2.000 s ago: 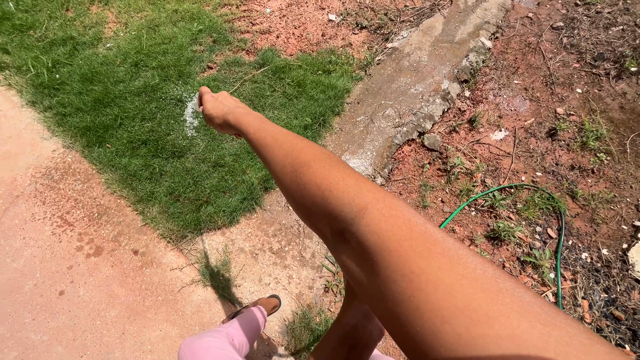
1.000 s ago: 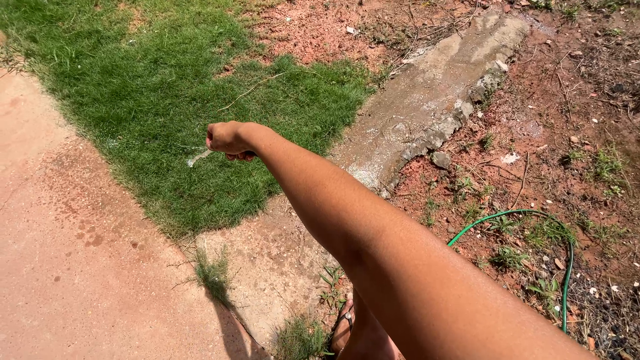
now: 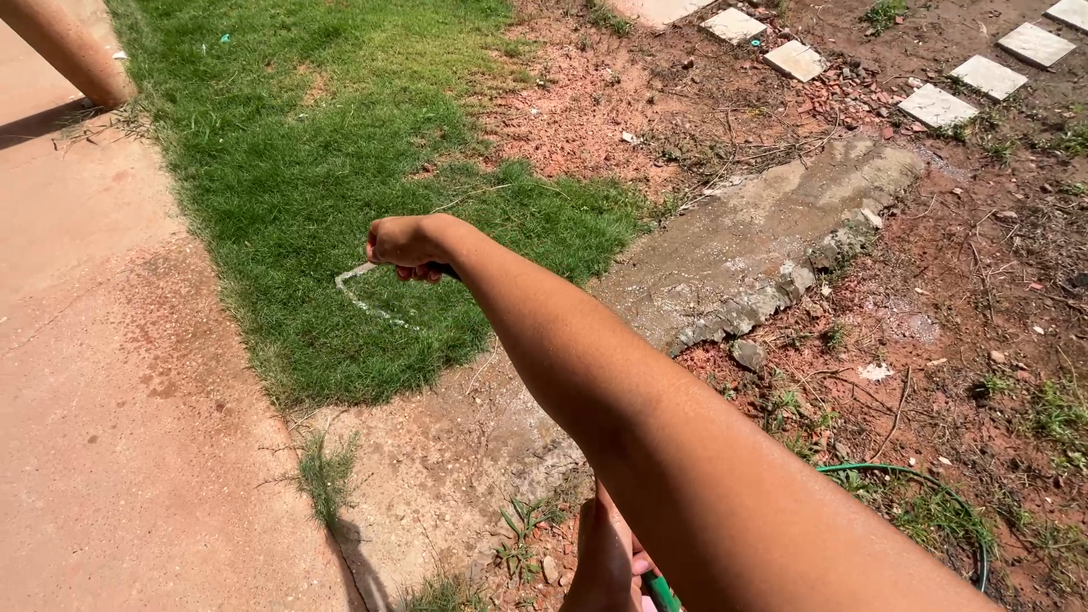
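My right hand (image 3: 406, 244) is stretched out over the grass, its fingers closed on the dark end of a hose (image 3: 444, 270), mostly hidden by the hand and wrist. From the hand a thin stream of water (image 3: 355, 297) curves down to the lawn (image 3: 340, 178). At the bottom edge, partly behind the right forearm, my left hand (image 3: 625, 561) is folded around a short piece of green garden hose (image 3: 660, 592). Another length of green hose (image 3: 922, 478) loops over the soil at the lower right.
Paved ground (image 3: 102, 408) borders the grass at left, beneath a round post (image 3: 76, 51). A wet concrete strip (image 3: 748, 246) with a broken edge runs toward the upper right. Red soil with stones and weeds lies beyond it; square pale slabs (image 3: 937, 106) stand farther back.
The view has tilted up, bringing the post and slabs in. The water now leaves my right hand in a longer visible arc. The left hand shows at the bottom, where a sandalled foot showed earlier.
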